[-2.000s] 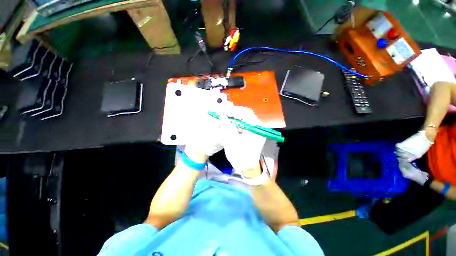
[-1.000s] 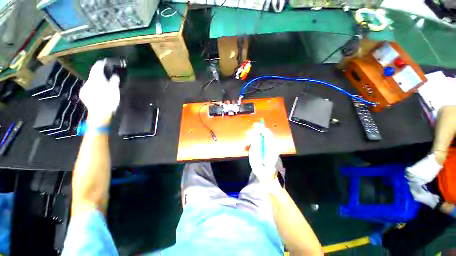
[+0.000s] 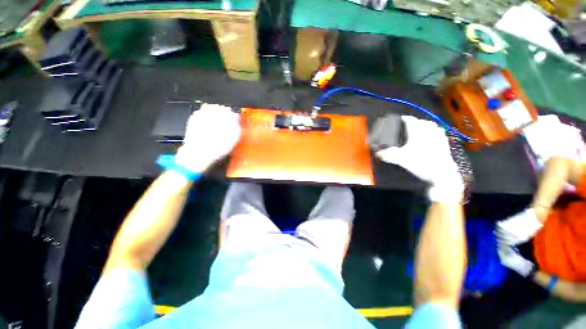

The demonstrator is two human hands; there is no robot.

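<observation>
The orange board (image 3: pixel 299 157) lies on the bench in front of me, with the black and silver connector block (image 3: pixel 302 122) along its far edge. My gloved right hand (image 3: pixel 421 151) is right of the board, closed on the near right part of a dark set-top box (image 3: pixel 387 132). My gloved left hand (image 3: pixel 209 138) is at the board's left edge, over the right side of another dark set-top box (image 3: pixel 170 122). Its fingers are blurred, so its hold cannot be told.
Stacked black units (image 3: pixel 77 90) stand far left. A blue cable (image 3: pixel 379 96) curves to the orange-brown test box (image 3: pixel 491 106). Red, yellow and white plugs (image 3: pixel 324 76) are behind the board. The remote (image 3: pixel 461 157) is partly behind my right hand. A person's gloved hands (image 3: pixel 519 234) are at right.
My left hand has come from the far left, where it held a dark object, to the board's left edge. My right hand has moved from the board to the right box; the green stick no longer shows.
</observation>
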